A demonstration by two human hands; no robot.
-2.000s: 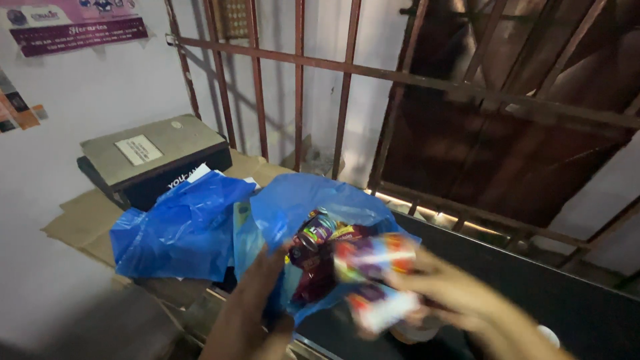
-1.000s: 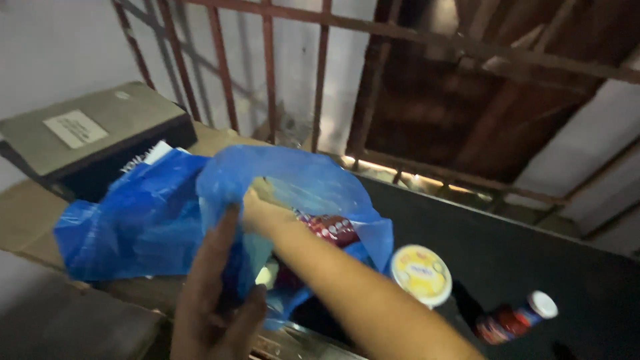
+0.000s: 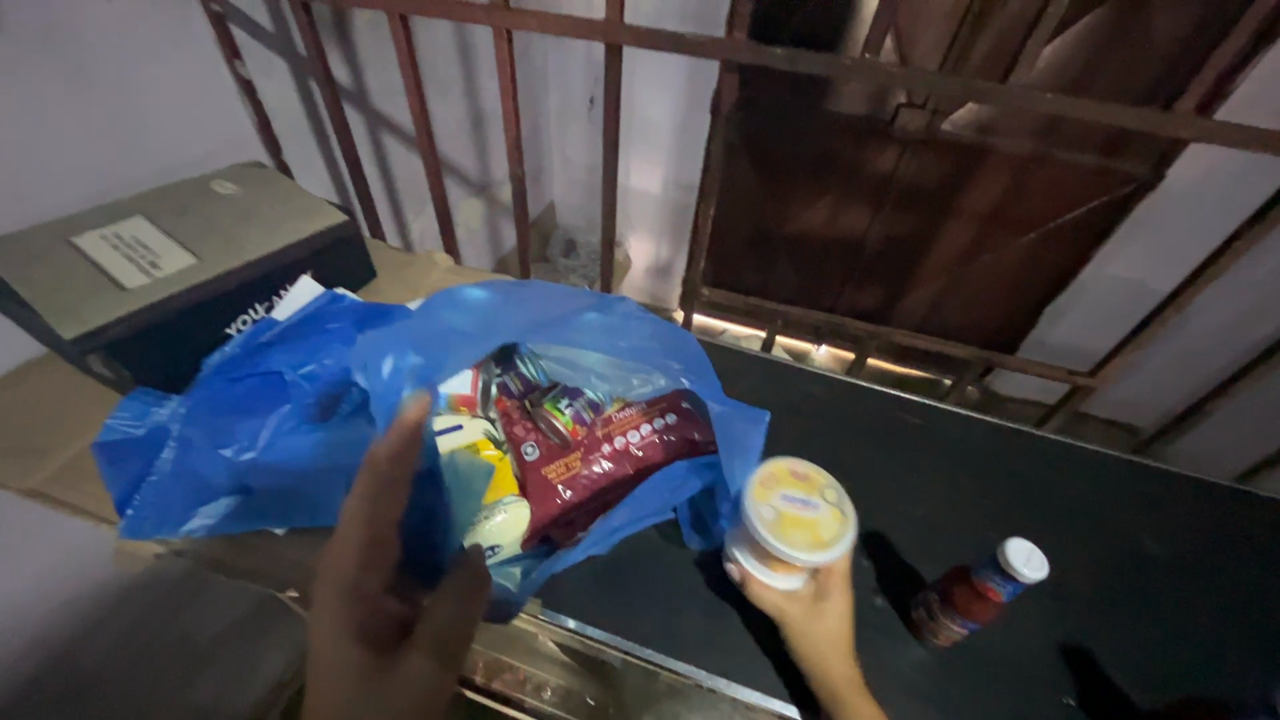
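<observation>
A blue plastic bag (image 3: pixel 560 310) lies spread on the left of the black counter, its mouth towards me. Inside show a dark red packet (image 3: pixel 610 450), small cans (image 3: pixel 560 405) and a yellow and white package (image 3: pixel 490 470). My left hand (image 3: pixel 400 560), blurred, is at the bag's near left edge with thumb and fingers apart; whether it pinches the plastic I cannot tell. My right hand (image 3: pixel 800 610) grips a round white tub with a yellow lid (image 3: pixel 795 520), just right of the bag. Farther right stands a red bottle with a white cap (image 3: pixel 970 595).
A grey-lidded dark box (image 3: pixel 170 260) rests on cardboard (image 3: pixel 50 420) at the left, behind more blue plastic. Reddish metal bars (image 3: pixel 610 150) rise behind the black counter (image 3: pixel 1080 480), with a dark brown door (image 3: pixel 880 220) beyond. The counter's metal edge (image 3: pixel 650 655) runs in front.
Two seconds ago my right hand held colourful items by the bag; one second ago it reached inside. Now it is out, around the tub, which stood unheld on the counter one second ago.
</observation>
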